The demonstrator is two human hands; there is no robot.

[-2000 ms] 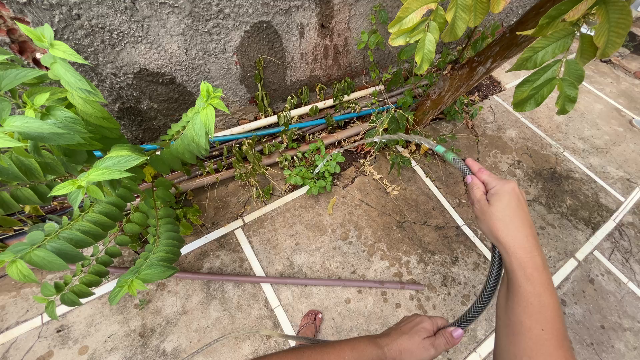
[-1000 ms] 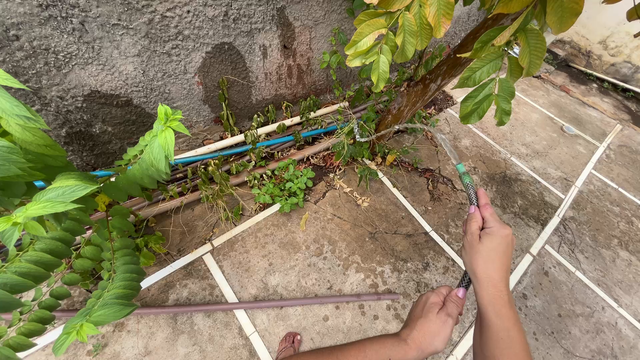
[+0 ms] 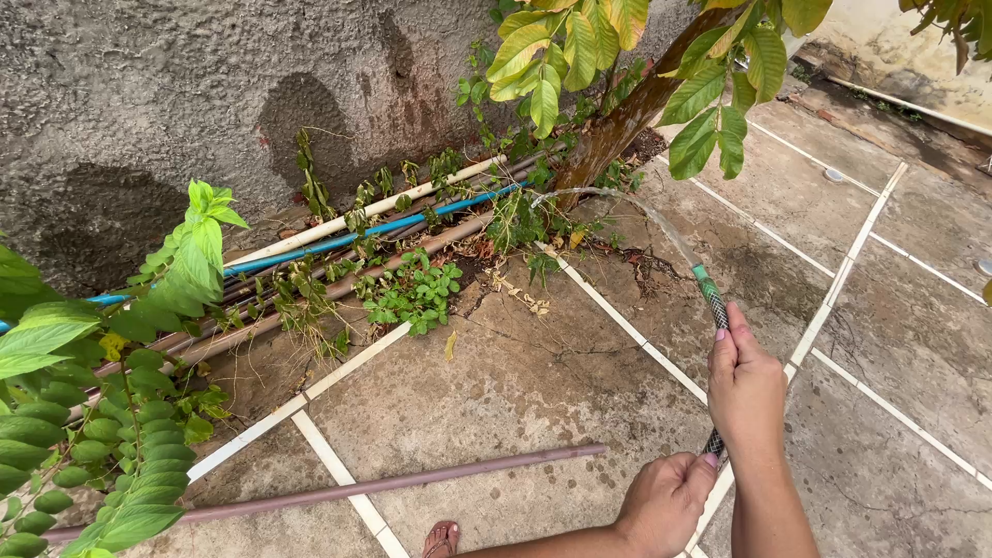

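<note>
My right hand [image 3: 745,387] is closed around a dark braided garden hose [image 3: 720,315] just below its green end. Lower down and to the left, my left hand [image 3: 668,496] grips the same hose, which shows between the two hands. A stream of water [image 3: 659,219] leaves the green end, arcs up and to the left, and falls near the base of a tree trunk [image 3: 620,132]. Low leafy plants [image 3: 418,292] grow beside the landing spot, at the edge of the paving.
Along the rough wall [image 3: 194,70] lie a blue pipe [image 3: 372,232], a cream pipe [image 3: 395,200] and several brown ones. A loose mauve pipe [image 3: 403,480] crosses the paving near a sandaled foot [image 3: 441,539]. Leafy branches [image 3: 155,465] reach in from the left.
Two seconds ago my hands were farther apart on the hose, with a long curved length between them; now they are close together. The stream's arc is higher. The view has shifted right.
</note>
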